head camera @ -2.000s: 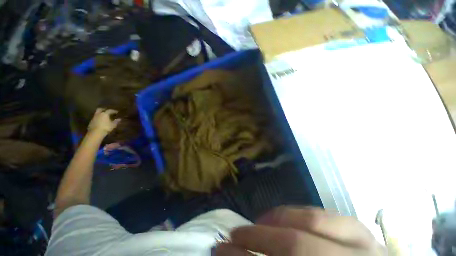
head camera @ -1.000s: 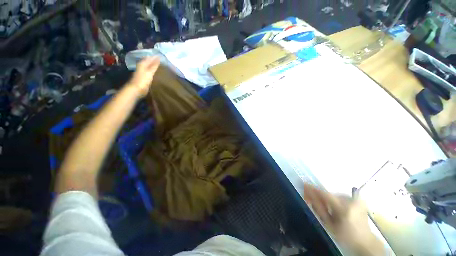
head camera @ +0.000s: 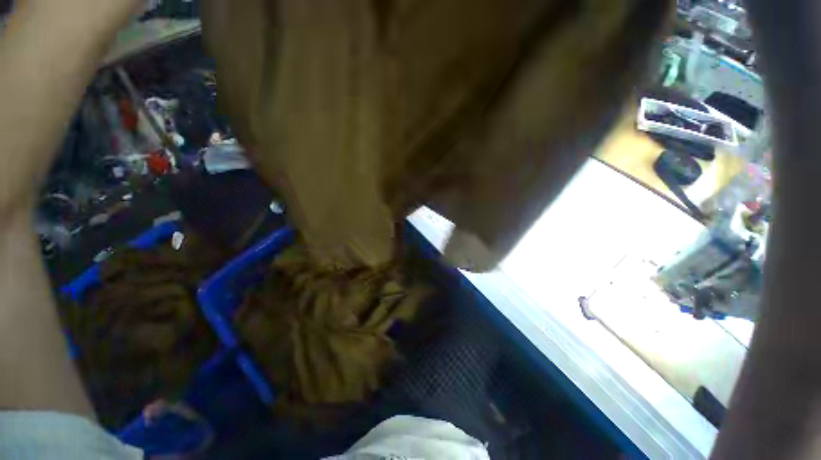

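Observation:
A brown garment [head camera: 360,117] hangs raised close in front of me, spread across the top middle, its lower end reaching down to the cloth in the crate. My left forearm rises along the left edge and my right forearm along the right edge. Both hands are beyond the top of the picture, so their grip is hidden. More brown garments [head camera: 338,332] lie bunched in a blue crate [head camera: 236,269] below.
A second blue crate [head camera: 83,280] with brown cloth stands at the left. The white machine table [head camera: 563,243] runs along the right with the sewing machine head [head camera: 711,269]. A white tray [head camera: 686,121] and black tape roll [head camera: 677,168] lie behind.
The brown garment has been pulled up from the crate and now covers the upper view. Both arms have risen, and the right hand has left the table.

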